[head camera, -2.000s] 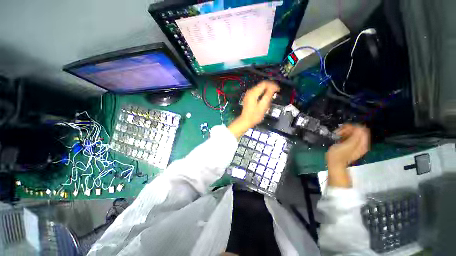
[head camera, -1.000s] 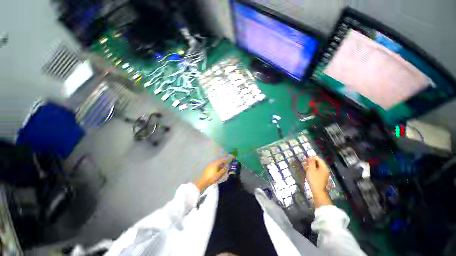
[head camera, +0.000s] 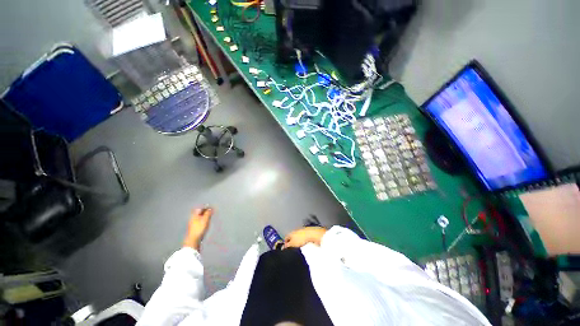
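Note:
My left hand point(head camera: 199, 225) is out over the grey floor, away from the bench. Its fingers are bent together, and a tiny pale spot shows at the fingertips; I cannot tell whether it is a held part. My right hand point(head camera: 306, 237) is low in front of my body by the coat edge, its fingers partly hidden, so its grip is unclear. A tray of small modules point(head camera: 393, 156) lies on the green mat beside the white test cables point(head camera: 318, 114). Another module tray point(head camera: 453, 272) is partly hidden by my right sleeve.
The green bench point(head camera: 388, 223) runs diagonally on the right, with a monitor point(head camera: 486, 130) and red leads point(head camera: 481, 218). A round stool point(head camera: 181, 108) carries a module tray point(head camera: 170, 86). A blue chair point(head camera: 63, 92) and black chair point(head camera: 51, 184) stand left.
My view has swung left to the floor and stool. My right hand has left the near tray and come to my body. My left hand has moved out over the floor.

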